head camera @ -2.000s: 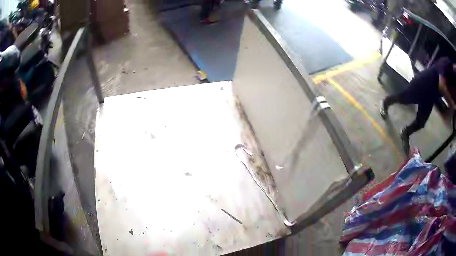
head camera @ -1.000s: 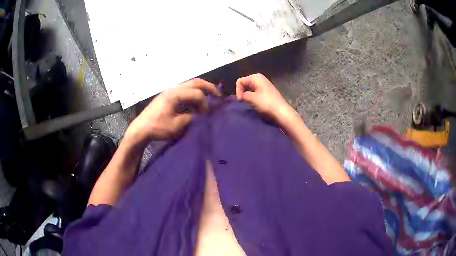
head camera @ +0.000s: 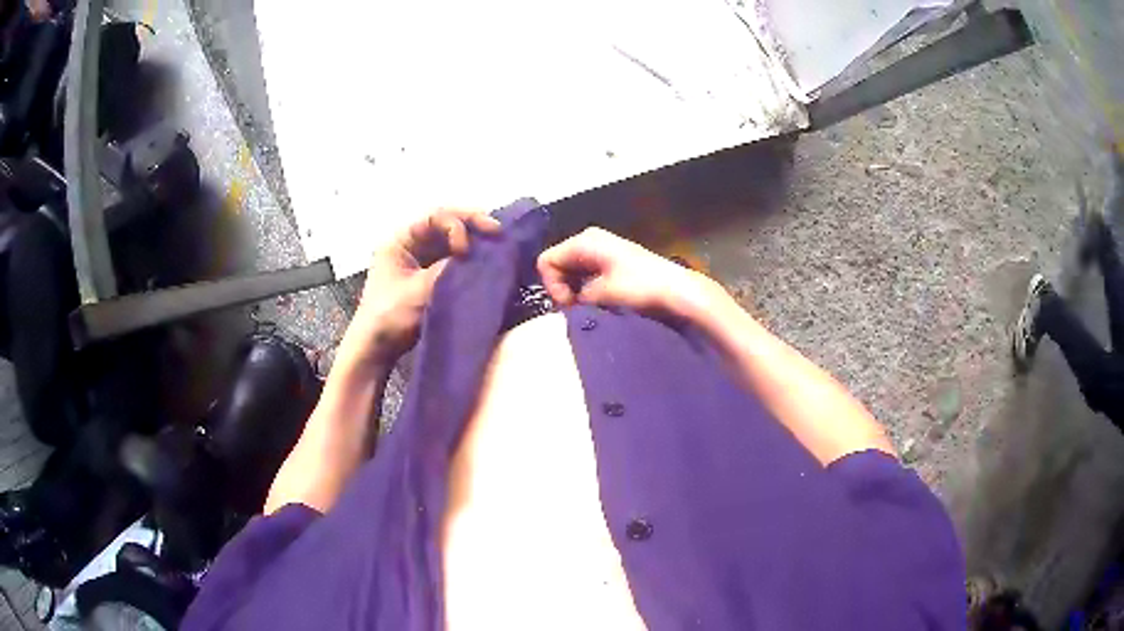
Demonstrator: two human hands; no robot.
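A purple buttoned shirt (head camera: 764, 493) hangs open at the front in the lower middle. My left hand (head camera: 413, 271) grips its left front edge near the hem and holds it up. My right hand (head camera: 616, 274) has its fingers curled on the other front edge, beside the left one. The platform cart's white scuffed deck (head camera: 493, 99) lies just beyond my hands. My hands do not touch the cart.
A grey metal cart frame (head camera: 203, 300) runs along the left; another frame bar (head camera: 918, 68) is at the upper right. Dark motorbike parts (head camera: 265, 388) are at the left. A person's leg and shoe (head camera: 1072, 339) show on the concrete floor (head camera: 863, 284) at the right.
The view turned down from the cart to the shirt. Since the middle frame, the shirt's two front edges have parted wider. The striped sheet has left view and a person's leg has appeared.
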